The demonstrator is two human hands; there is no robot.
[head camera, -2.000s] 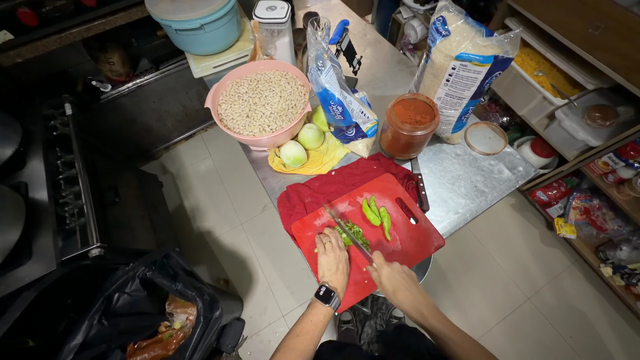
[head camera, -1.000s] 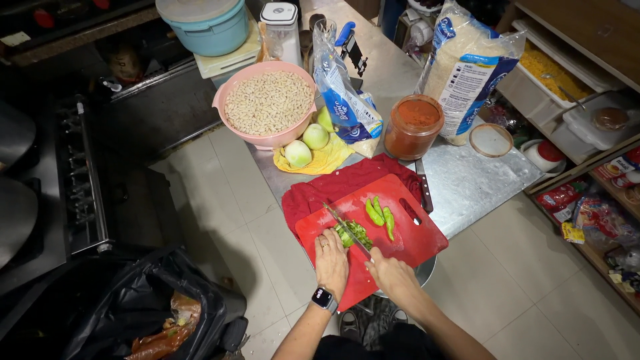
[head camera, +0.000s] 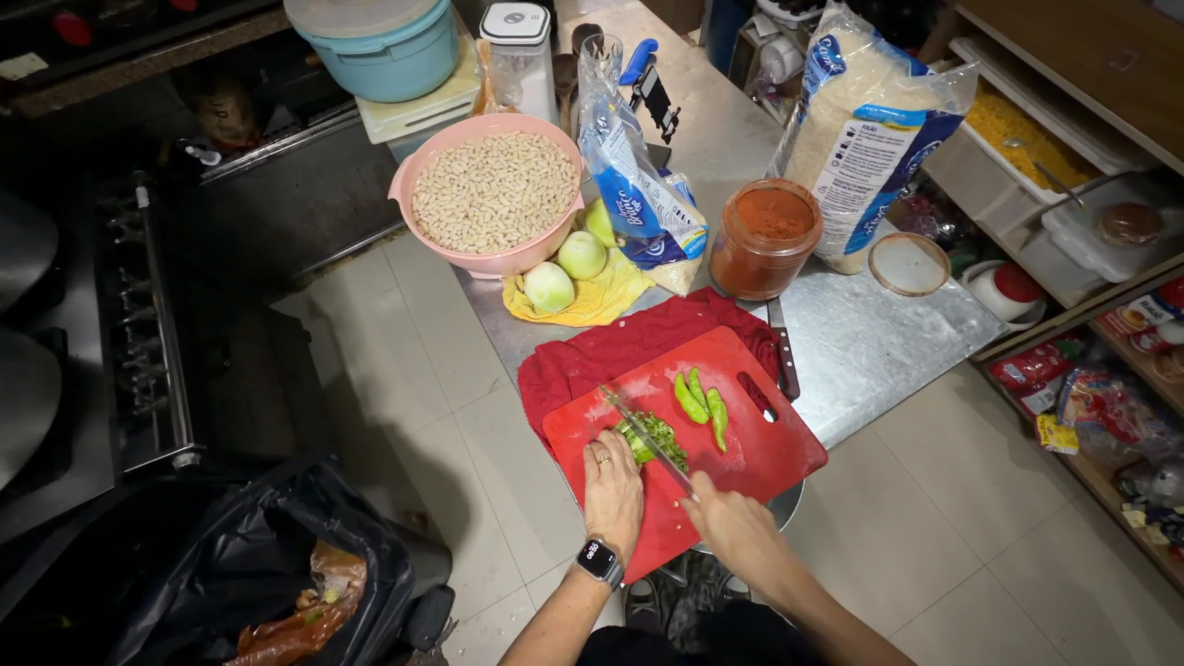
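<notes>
A red plastic cutting board [head camera: 777,449] lies on a dark red cloth [head camera: 592,363]. On it, my left hand [head camera: 612,490], with a watch at the wrist, presses against a pile of chopped green peppers [head camera: 659,440]. The handle of a kitchen knife [head camera: 647,442] is in my right hand [head camera: 735,523]; its blade crosses the pile beside my left fingertips. Several whole green chili peppers [head camera: 718,418] lie to the right of the pile. A second knife with a dark handle [head camera: 786,361] rests beyond the board's right edge, partly on the cloth.
Behind the board stand a pink bowl of beans [head camera: 495,190], onions [head camera: 548,287] on a yellow cloth [head camera: 606,294], a jar of red powder [head camera: 766,242], its lid [head camera: 909,264] and a rice bag [head camera: 860,148]. A stove [head camera: 148,324] and bin [head camera: 370,518] are left, shelves [head camera: 1138,370] right.
</notes>
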